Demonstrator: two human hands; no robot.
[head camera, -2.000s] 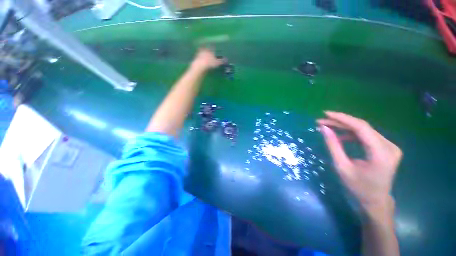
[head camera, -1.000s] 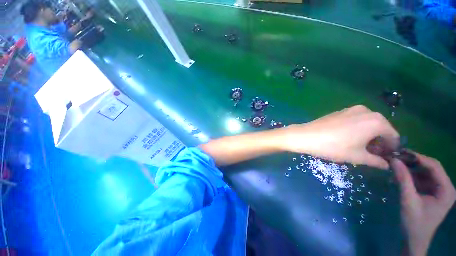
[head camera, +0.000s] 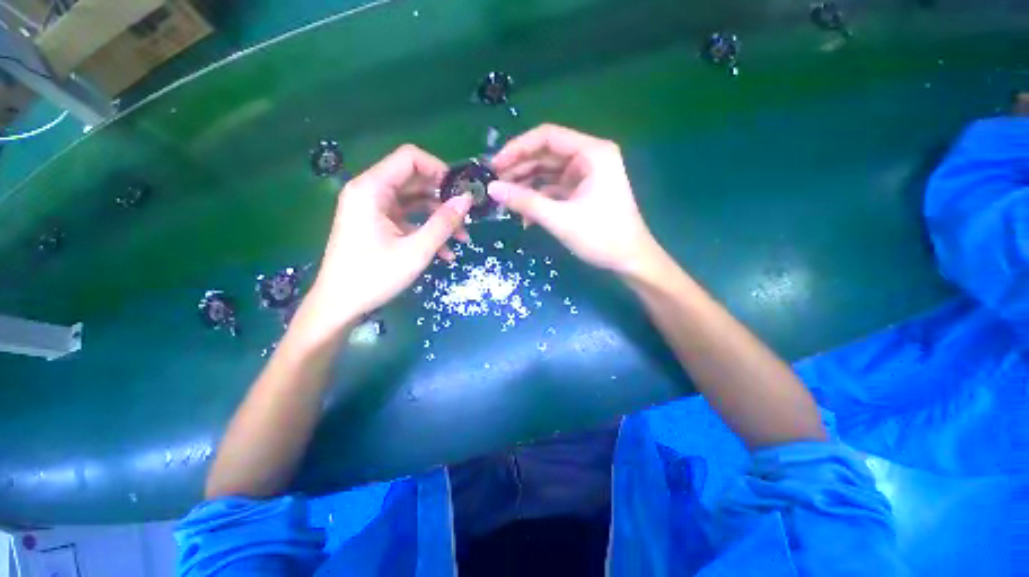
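Note:
A round black assembly with a paler centre is held face-up between my two hands, above the green surface. My left hand grips its left side with thumb and fingers. My right hand grips its right side, thumb on the rim. A loose pile of tiny white-silver clips lies on the green surface just below the hands. My fingers hide part of the assembly's rim, and I cannot tell if a clip is between the fingertips.
More black assemblies lie at left, behind my hands and at the far right. A pale metal bracket reaches in at left. A cardboard box is at far left. Another person's blue sleeve is at right.
The view has swung right. Both hands, on the assembly a second ago, now hold it flat and centred above the clip pile. The left forearm no longer crosses the surface.

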